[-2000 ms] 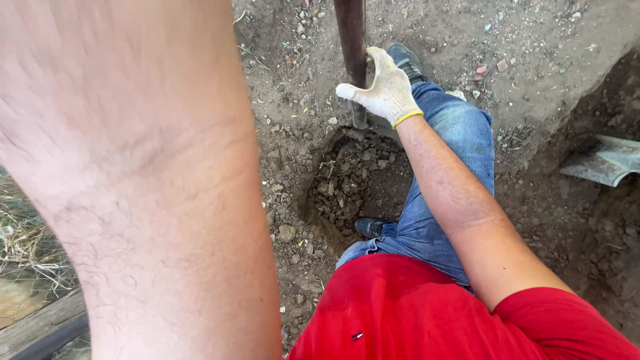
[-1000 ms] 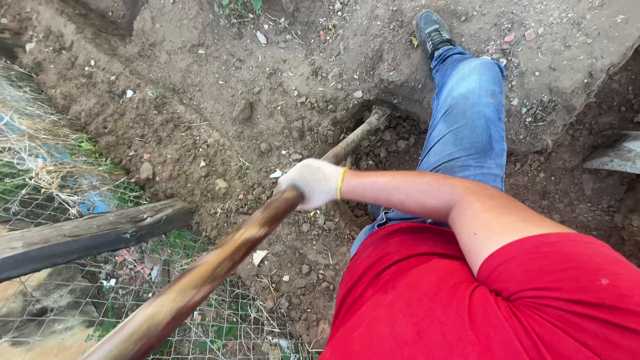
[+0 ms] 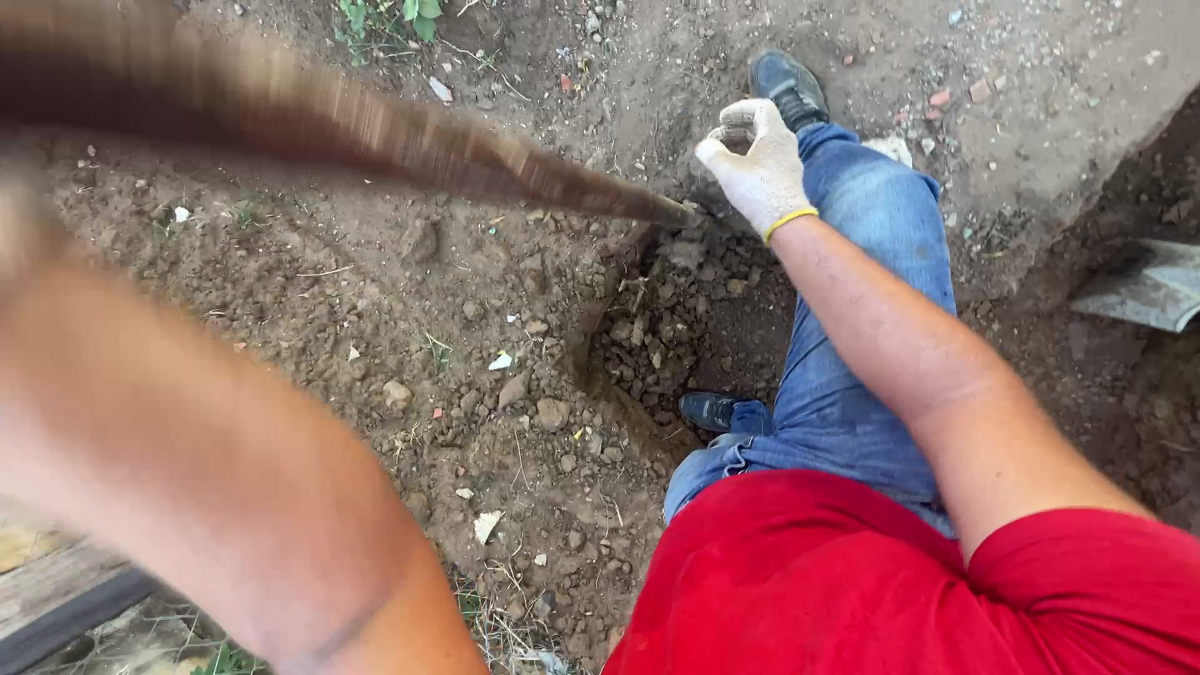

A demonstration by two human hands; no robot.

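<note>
A long wooden pole (image 3: 525, 173), blurred by motion, slants from the upper left down to the rim of a dug hole (image 3: 656, 347). My right hand (image 3: 759, 164), in a white work glove with a yellow cuff, is just right of the pole's lower end. Its thumb and fingers curve around an empty gap, off the pole. My left forearm, bare and blurred, crosses the lower left and runs out at the left edge; the hand cannot be made out. Loose clods lie in the hole.
One shoe (image 3: 708, 411) stands in the hole, the other (image 3: 787, 89) on the ground above it. A grey sheet-like piece (image 3: 1144, 284) juts from a trench at the right. A wooden beam (image 3: 56, 586) and wire mesh lie at the lower left.
My right hand, around the pole one second ago, is now off it. The pole's upper part has swung from lower left to upper left. My left forearm has come back into view.
</note>
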